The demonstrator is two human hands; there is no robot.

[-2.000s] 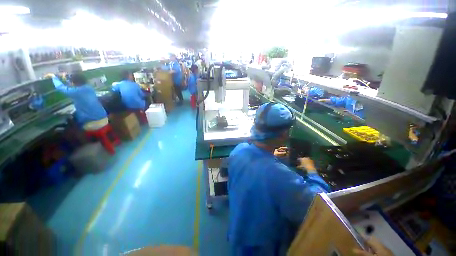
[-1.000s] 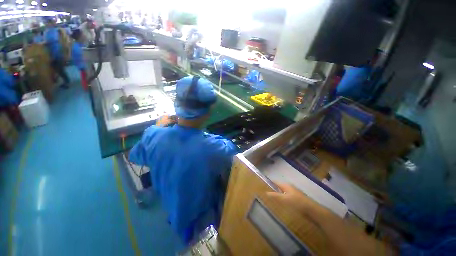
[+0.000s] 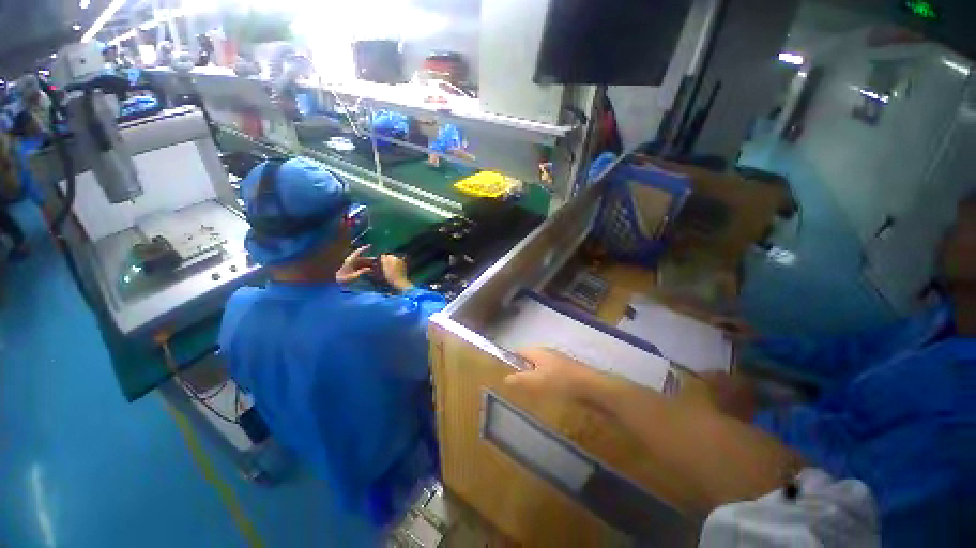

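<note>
My right hand (image 3: 567, 385) lies on the top edge of the wooden desk partition (image 3: 462, 428), its forearm coming in from the lower right. The fingers are partly hidden and blurred, so I cannot tell whether they grip the edge. No loose object shows in the hand. My left hand is not in view. Just behind the partition, record sheets (image 3: 583, 345) with a dark edge lie on the desk. A calculator (image 3: 585, 289) lies beyond them, near a blue file rack (image 3: 639, 214). Loose white papers (image 3: 676, 334) lie to the right.
A worker in a blue smock (image 3: 326, 375) sits left of the partition, hands over dark trays (image 3: 487, 241). A white benchtop machine (image 3: 177, 252) stands at the left, a yellow tray (image 3: 487, 183) on the green bench. A black monitor (image 3: 615, 41) hangs above. Another person's blue sleeve (image 3: 856, 364) is at right.
The view has swung right, so the partition and desk sit more to the left. My right hand has stayed on the partition edge since one second ago. The person at right shows more.
</note>
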